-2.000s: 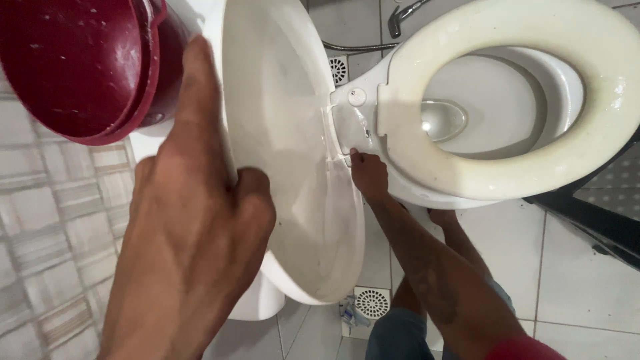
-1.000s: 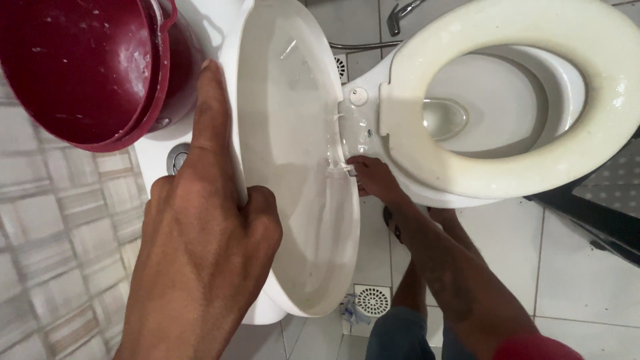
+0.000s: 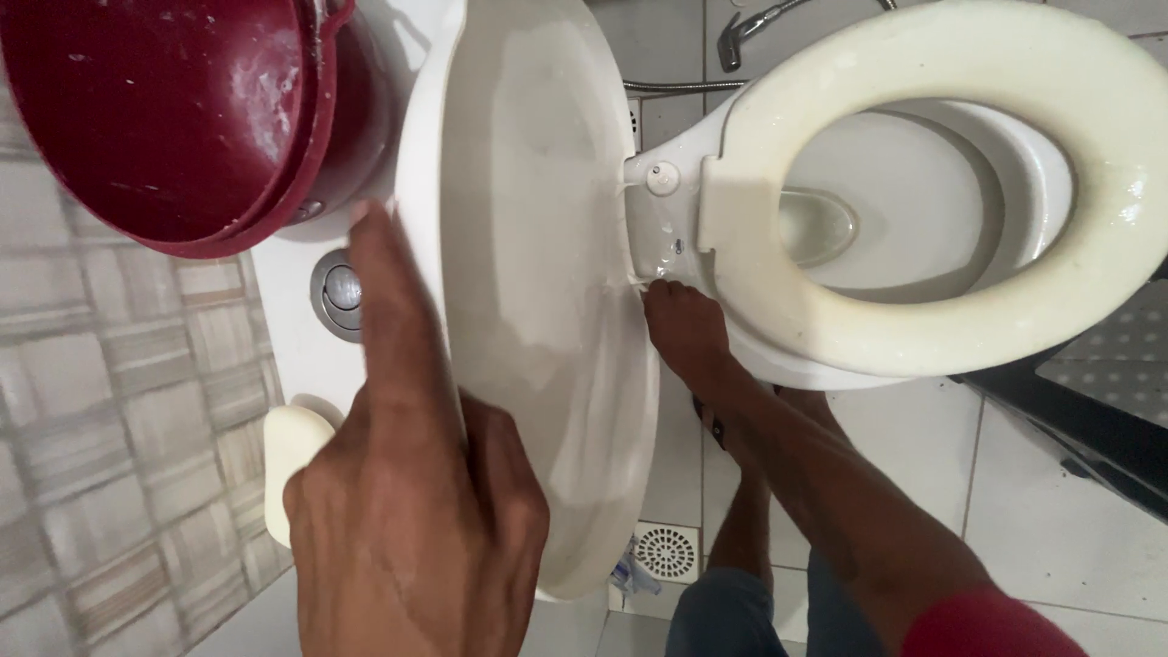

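Note:
The raised toilet lid [image 3: 547,301] stands on edge between the cistern and the bowl, its inner face wet. My left hand [image 3: 411,493] grips its near edge, index finger stretched along the rim and thumb on the inner side. At the lid's base, my right hand [image 3: 689,333] has its fingers curled against the hinge area [image 3: 643,278]; the fingertips and anything small between them are partly hidden. Beside that hand, a round white hinge cap [image 3: 662,178] sits on the wet ceramic. The cream toilet seat [image 3: 931,338] lies down over the toilet bowl [image 3: 899,201].
A dark red bucket [image 3: 164,119] stands on the cistern [image 3: 301,356] by the metal flush button [image 3: 342,294]. Nearby is a rounded cream-coloured thing [image 3: 297,456]. A hand sprayer [image 3: 735,41], floor drain [image 3: 666,552] and black plastic frame [image 3: 1068,420] surround the toilet.
The flush button, hidden behind my left hand two seconds ago, now shows, as does the cream-coloured thing below it. Both hands remain at the lid, with my right hand still at its base.

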